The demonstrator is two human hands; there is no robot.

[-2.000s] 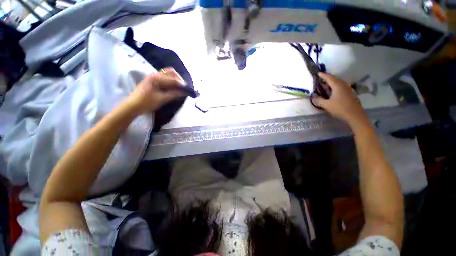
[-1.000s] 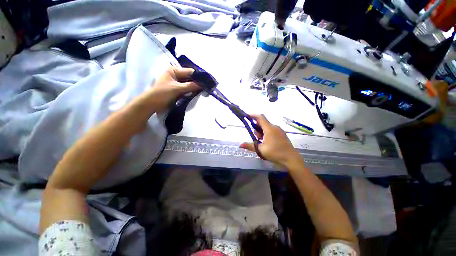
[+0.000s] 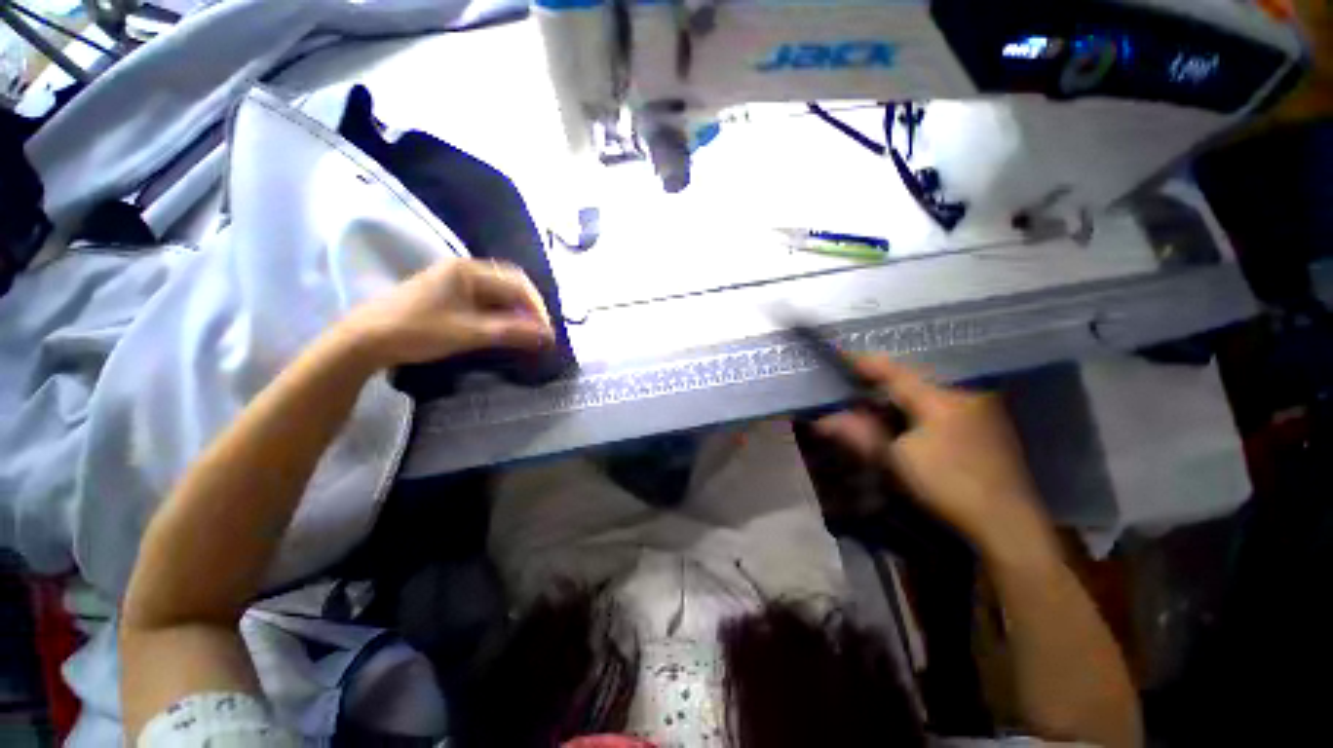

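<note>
The light grey-blue garment panel (image 3: 190, 387) is heaped at the left, with a dark navy piece (image 3: 475, 197) along its edge on the machine bed. My left hand (image 3: 456, 314) has its fingers closed on the front part of the navy piece near the table's front edge. My right hand (image 3: 936, 439) is blurred and holds the dark fabric shears (image 3: 826, 351) over the front edge, blades pointing up and left. A small dark scrap (image 3: 579, 228) lies on the bed right of the navy piece.
The white sewing machine head (image 3: 877, 59) stands behind, its needle area (image 3: 665, 154) above the bed. Snips (image 3: 841, 243) and a dark cord-like item (image 3: 921, 183) lie at the right. A measuring scale (image 3: 687, 377) runs along the front edge. Pale cloth (image 3: 1170, 453) hangs at lower right.
The shears have moved away from the navy piece, right and towards me. My left hand has lowered the navy piece towards the front edge. A small dark scrap now lies on the bed. The view has turned.
</note>
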